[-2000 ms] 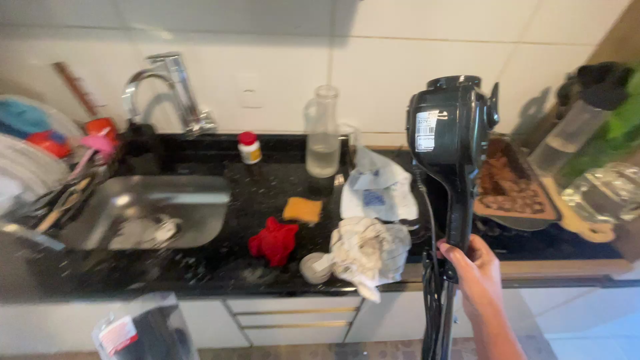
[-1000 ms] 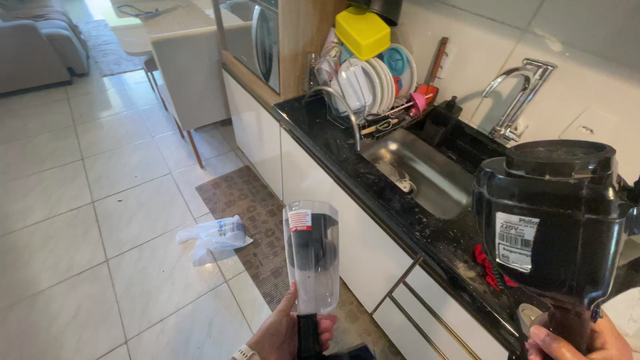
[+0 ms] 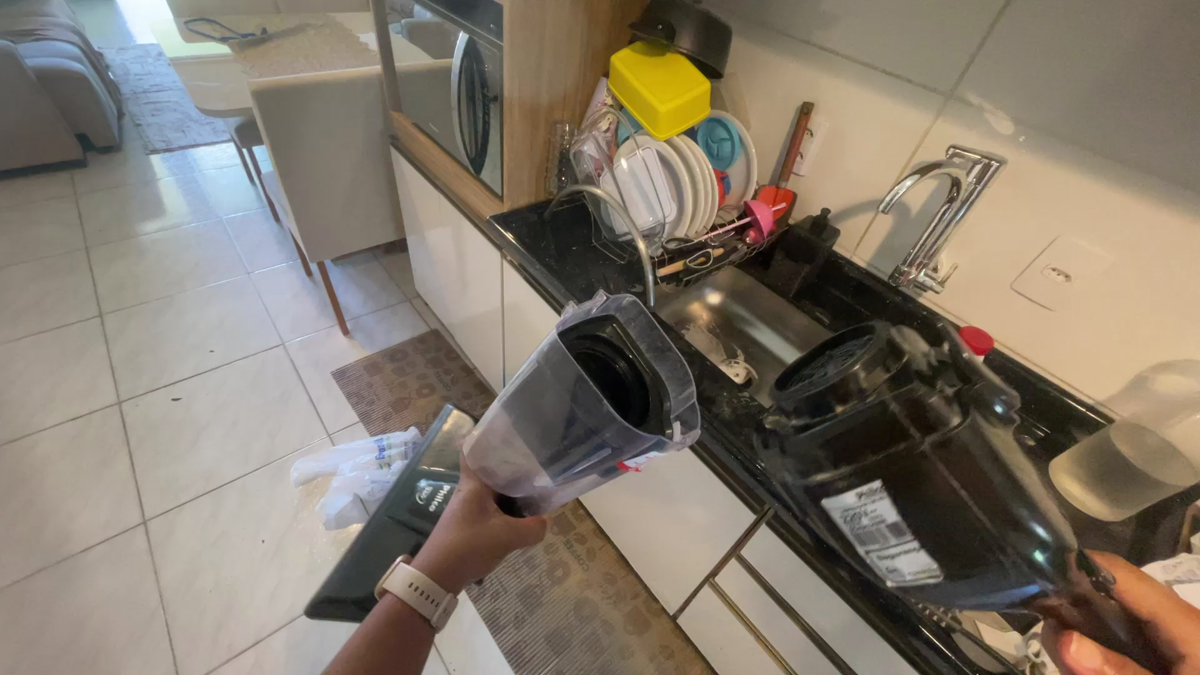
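Observation:
My left hand point(image 3: 487, 525), with a light watch strap at the wrist, grips the lower end of a clear plastic vacuum dust container point(image 3: 572, 403). Its open end, with a black round part inside, tilts up toward the right. A dark vacuum floor head point(image 3: 389, 525) lies beyond my left wrist. At the right, my right hand point(image 3: 1116, 619) is closed around the handle of a black Philco vacuum motor body point(image 3: 900, 469), which bears a white label. The body and the container are apart, side by side, above the counter's front edge.
A black stone counter point(image 3: 553, 253) holds a steel sink point(image 3: 750, 319), a dish rack with plates point(image 3: 689, 183) and a glass bottle point(image 3: 1116, 469). A chair point(image 3: 328, 159) stands at the upper left. A plastic bag point(image 3: 356, 473) and a patterned mat point(image 3: 403, 380) lie on the tiled floor.
The view has swung left since two seconds ago. Over the last second, the container has gone from upright to tilted with its open end rightward, and the motor body has tilted too.

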